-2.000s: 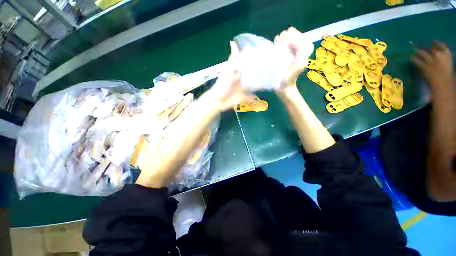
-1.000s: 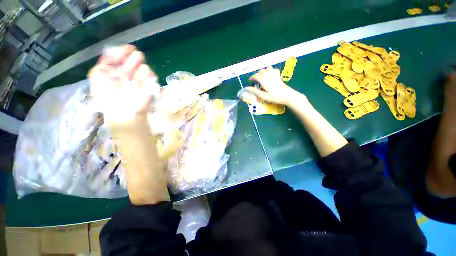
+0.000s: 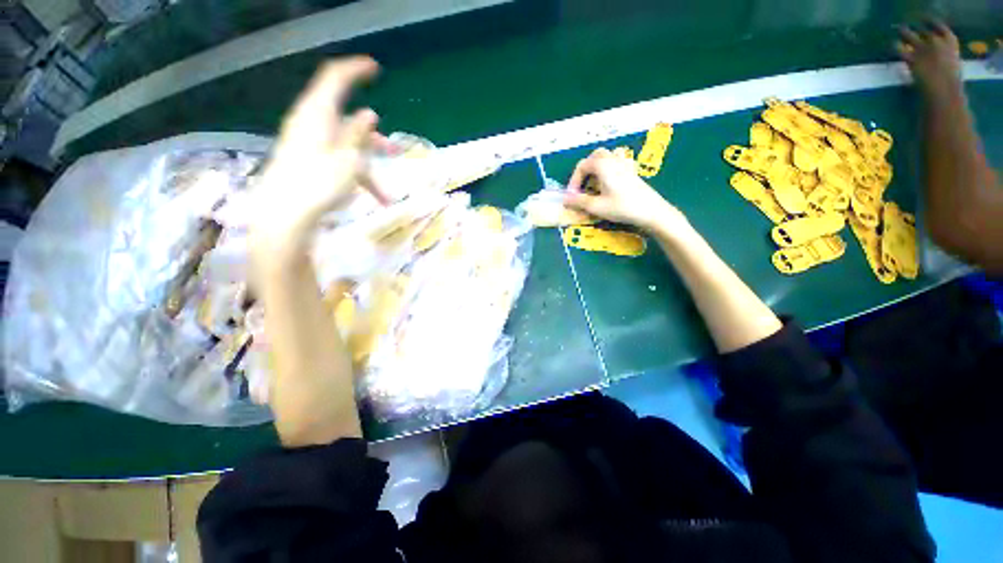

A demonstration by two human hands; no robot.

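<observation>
My left hand (image 3: 319,159) is raised over the bagged pieces, blurred and bright, its fingers apart with nothing visible in them. My right hand (image 3: 618,192) pinches a small clear bag (image 3: 543,208) at the belt's seam; whether a piece is inside is unclear. A loose yellow plastic piece (image 3: 605,241) lies just below that hand, and another yellow piece (image 3: 656,150) lies above it. A large clear bag (image 3: 83,291) full of bagged pieces lies at the left. A clear bundle of bagged yellow pieces (image 3: 440,319) lies between it and my right hand.
A heap of loose yellow pieces (image 3: 814,176) lies on the green belt (image 3: 671,297) at the right. Another person's hand (image 3: 933,55) reaches across at the far right. A white rail (image 3: 704,108) runs behind. Brown cartons (image 3: 105,517) stand below the table at lower left.
My hands have parted from the whitish clump held between them two seconds ago. My left hand has moved left over the bags; my right has come down to the small bag. The other person's hand has moved up.
</observation>
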